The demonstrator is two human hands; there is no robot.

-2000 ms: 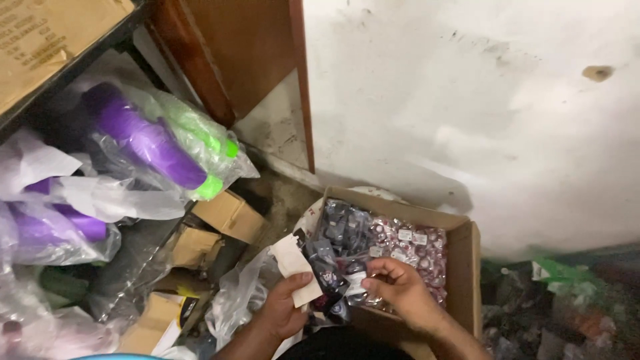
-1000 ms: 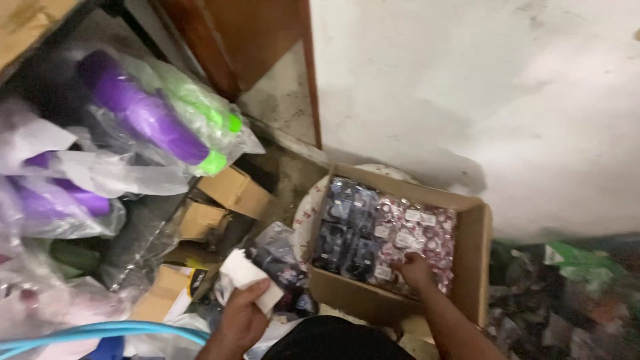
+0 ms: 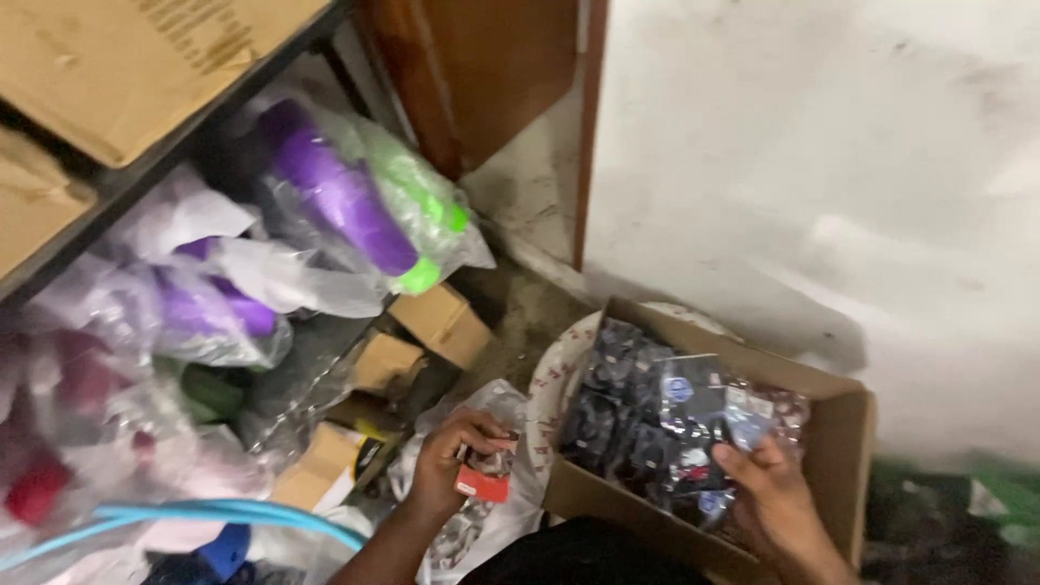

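My left hand [image 3: 459,455] grips a small packet with a red card [image 3: 483,481], left of the open cardboard box [image 3: 837,455]. Over the box, my right hand [image 3: 760,471] holds clear plastic packets [image 3: 695,414] with dark contents and a round blue mark. Rows of dark bagged items [image 3: 605,398] fill the box's left part. Reddish bagged items [image 3: 788,410] lie in its right part, partly hidden by my right hand and the packets. Beneath my left hand is a clear plastic bag [image 3: 467,532] with small packets in it.
Purple bottle-like items in plastic [image 3: 349,203] crowd the shelf at left, beside green ones [image 3: 422,195]. Small cardboard boxes [image 3: 443,325] sit below. Light-blue tubing [image 3: 236,510] crosses the lower left. A white wall [image 3: 796,162] rises behind the box; dark and green items lie at right.
My left hand held a whitish card or paper before and now holds a red-carded packet. My right hand, which was reaching among the reddish items, now holds clear packets above the box.
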